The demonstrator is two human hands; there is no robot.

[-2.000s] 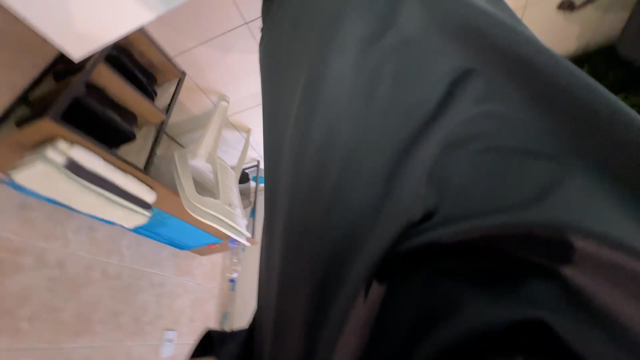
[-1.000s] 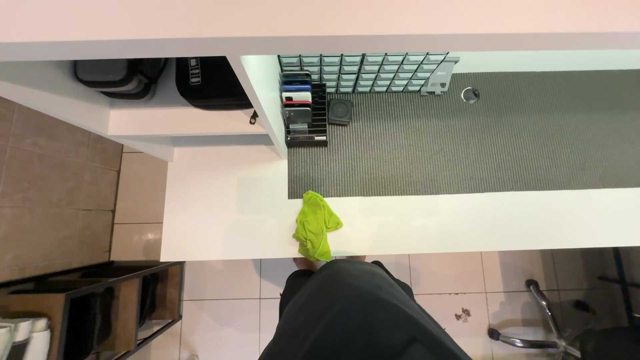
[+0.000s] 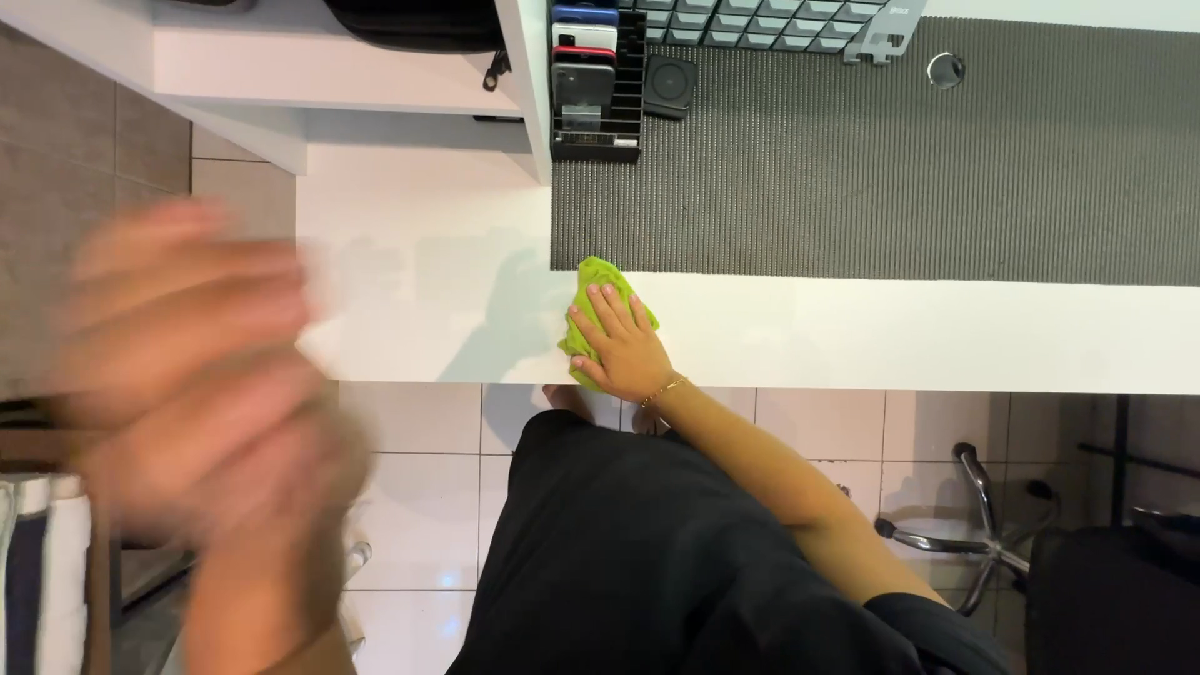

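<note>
My right hand (image 3: 621, 349), with a thin bracelet at the wrist, lies spread on a lime-green cloth (image 3: 600, 272) near the front edge of the white desk (image 3: 844, 333). The cloth is crumpled under the palm and fingers, and its upper tip meets the front left corner of a grey ribbed mat (image 3: 844, 187). Raised close to the camera on the left, my left hand (image 3: 206, 375) is badly blurred. It touches nothing that I can see, and how its fingers are held cannot be made out.
A black slotted rack (image 3: 626, 112) with several phones stands beside the white shelf's side panel (image 3: 527, 84). Next to it lies a small black square device (image 3: 669, 86). Grey compartment trays (image 3: 769, 21) line the back. A chair's chrome base (image 3: 989, 548) stands at lower right.
My right hand now rests on the green cloth, which lay uncovered a second ago. My left hand has come up into view. The view has moved closer to the desk.
</note>
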